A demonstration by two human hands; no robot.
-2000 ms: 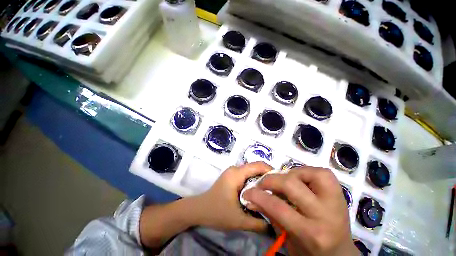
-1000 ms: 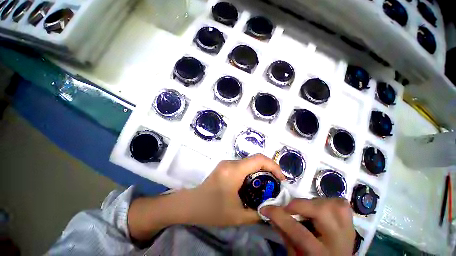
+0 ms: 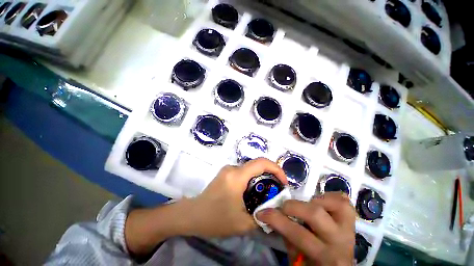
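Observation:
My left hand [image 3: 228, 200] is shut on a round smartwatch head [image 3: 261, 191], held face up over the front of the tray. Its dark screen is lit with blue graphics. My right hand [image 3: 317, 223] holds a small white wiping cloth [image 3: 271, 210] against the lower right of the watch face, fingertips on the cloth. An orange-red stick tool [image 3: 298, 258] shows below the right hand's fingers, mostly hidden. The white foam tray [image 3: 115, 158] holds rows of watch heads in square pockets; one pocket left of the held watch is empty.
A stack of foam trays [image 3: 78, 41] stands at the upper left, another foam stack [image 3: 364, 41] behind. A translucent bottle [image 3: 434, 153] is at the right, with a thin black stick [image 3: 455, 202] and a red stick [image 3: 460, 202] below it. Another translucent bottle [image 3: 169, 15] is at the top.
Two seconds ago the hands and cloth covered the watch face; now its lit screen shows, with the cloth at its lower edge. The view has shifted, moving the tray left and up.

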